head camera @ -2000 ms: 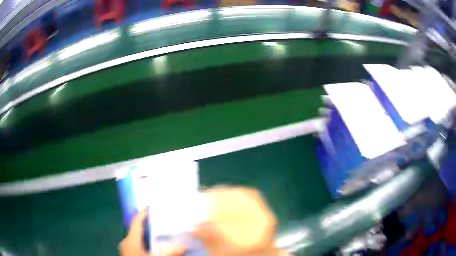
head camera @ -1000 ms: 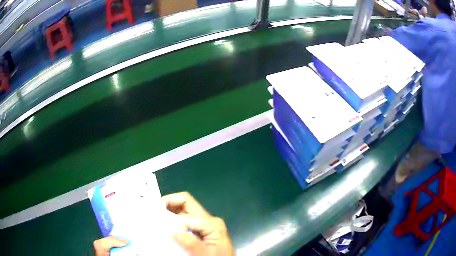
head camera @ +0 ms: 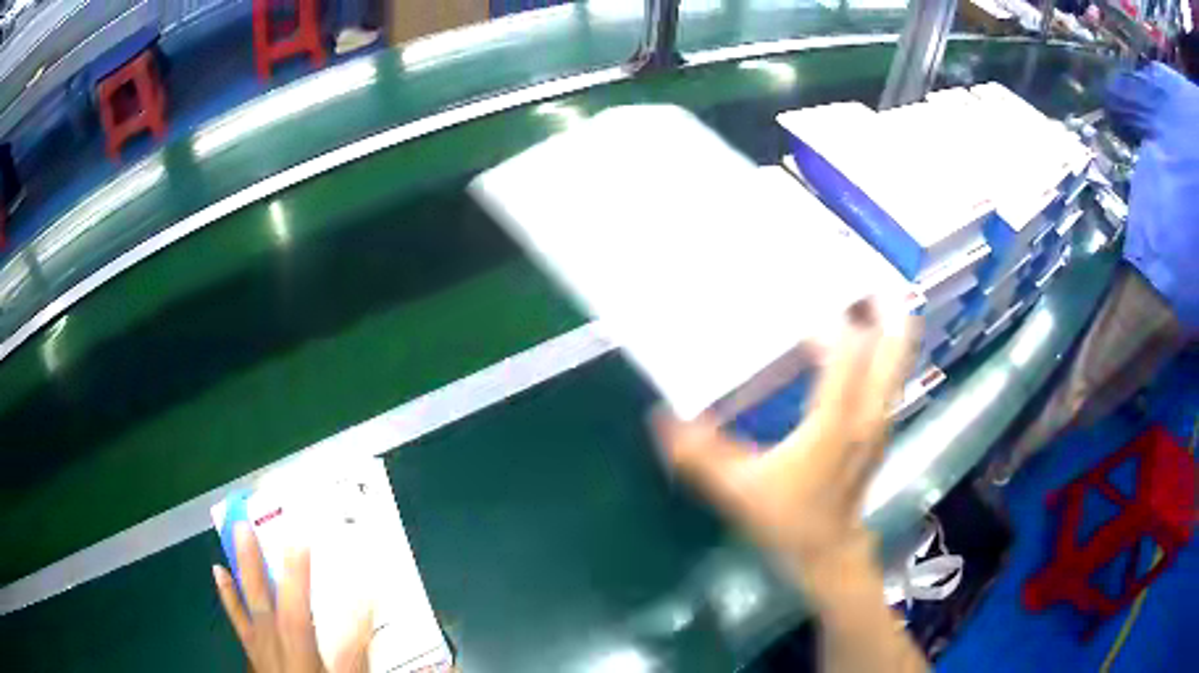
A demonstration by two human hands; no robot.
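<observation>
A white box (head camera: 395, 565) with a blue side and a small red mark lies at the lower left. My left hand (head camera: 296, 611) rests on its top with the fingers spread. My right hand (head camera: 802, 460), blurred, is right of centre with thumb and fingers apart across the near edge of a white-topped flat box (head camera: 658, 250). That box is blurred and tilted, raised above the green ledge, and overlaps the front of the stacks. Stacked white-and-blue boxes (head camera: 907, 178) stand in rows at the right. The front stack is mostly hidden behind the raised box.
A pale divider strip (head camera: 454, 401) runs between the glossy green ledge (head camera: 526, 526) and the dark green belt (head camera: 329, 263). A black bin (head camera: 966, 559) with white scraps and a red stool (head camera: 1118, 519) are at the lower right. A person in blue (head camera: 1164, 197) is at the right edge.
My right hand has moved from the left box to the right and now has a raised flat box. My left hand has shifted onto the left box's top with fingers spread.
</observation>
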